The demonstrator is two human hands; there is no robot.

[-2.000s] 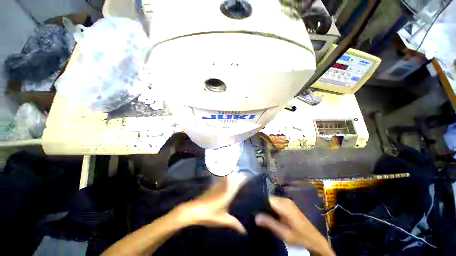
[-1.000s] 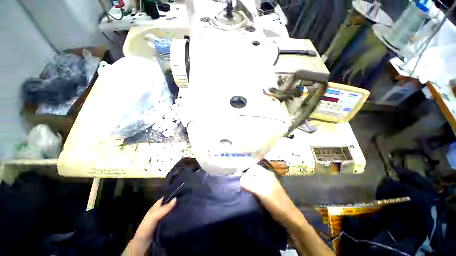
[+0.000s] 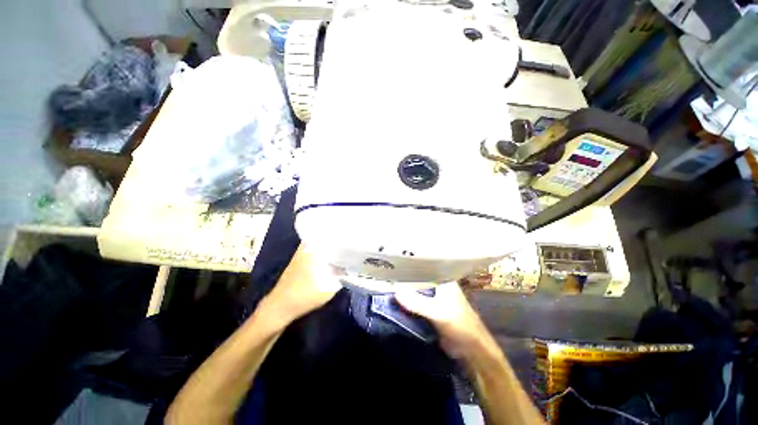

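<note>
A dark denim garment [image 3: 332, 365] hangs from under the sewing machine head [image 3: 407, 108] over my lap. Its top lies under the front of the head, where a paler grey-blue strip [image 3: 399, 315] shows between my hands. My left hand [image 3: 309, 280] presses on the cloth at the left, its fingertips partly hidden under the head. My right hand [image 3: 445, 309] holds the cloth at the right of the pale strip. The needle area is hidden by the head.
A plastic bag [image 3: 233, 124] and small white bits [image 3: 283, 176] lie left of the head, beside the handwheel [image 3: 302, 70]. A dark bent arm [image 3: 602, 129] crosses the control panel [image 3: 582, 164] on the right. A yellow-orange edged stand [image 3: 615, 349] is at lower right.
The view has moved closer to the machine head. My left hand has moved from the garment's left side up to the head's front edge. My right hand stays near the head, slightly lower in view.
</note>
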